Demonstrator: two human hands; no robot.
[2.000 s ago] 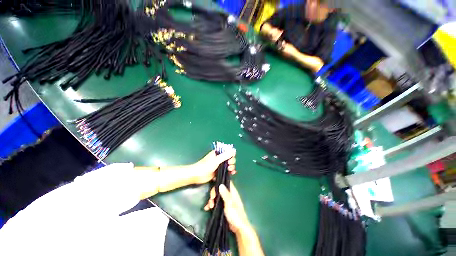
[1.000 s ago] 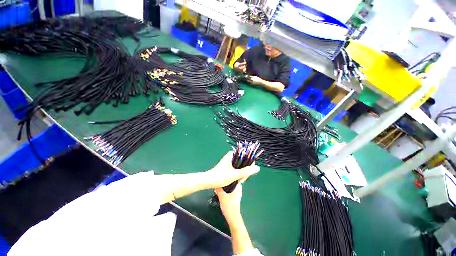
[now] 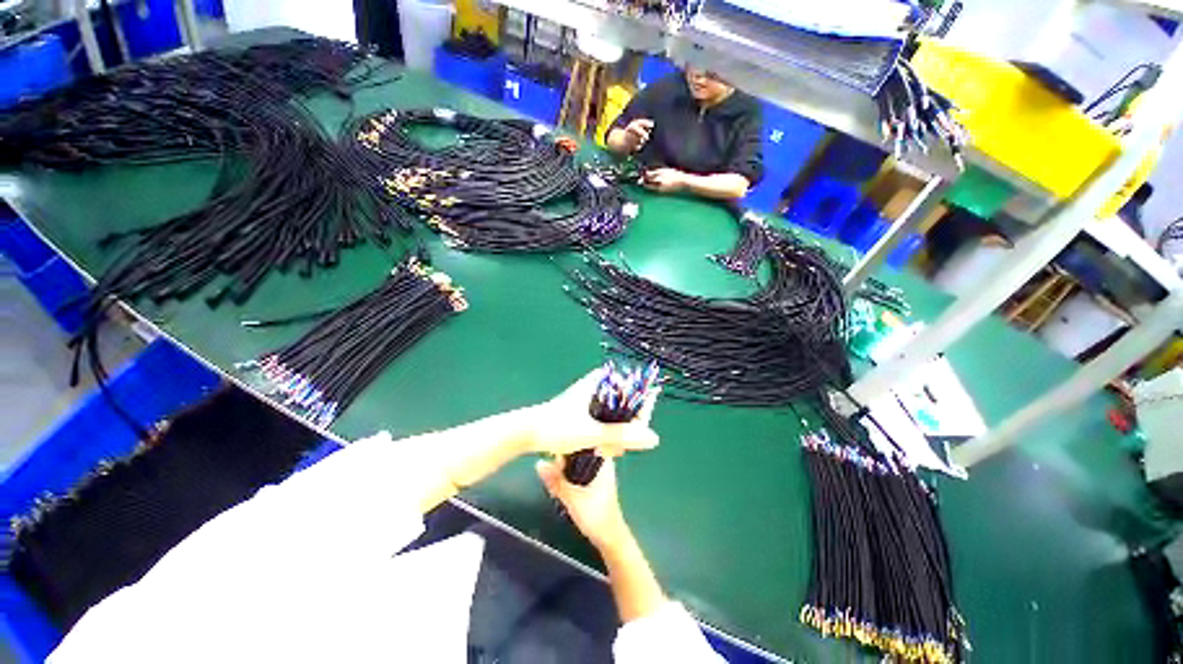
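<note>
A bundle of short black cables stands nearly upright in both hands, its white, blue and red wire ends facing up. My left hand is closed around it just below these ends. My right hand grips it lower down, its fingers wrapped around the sheaths. The bundle's lower end is hidden. A row of short cables lies on the green table at the left, and another sorted stack lies at the right.
Long black cables spread over the far left. Coiled cables and curved cables lie beyond my hands. Pale rack posts cross the right side. A person sits across the table. A blue crate holds cables at the left.
The bundle was lying slanted along my forearm side two seconds ago and now points its coloured ends up. Since one second ago my hands have barely moved; the view has shifted slightly.
</note>
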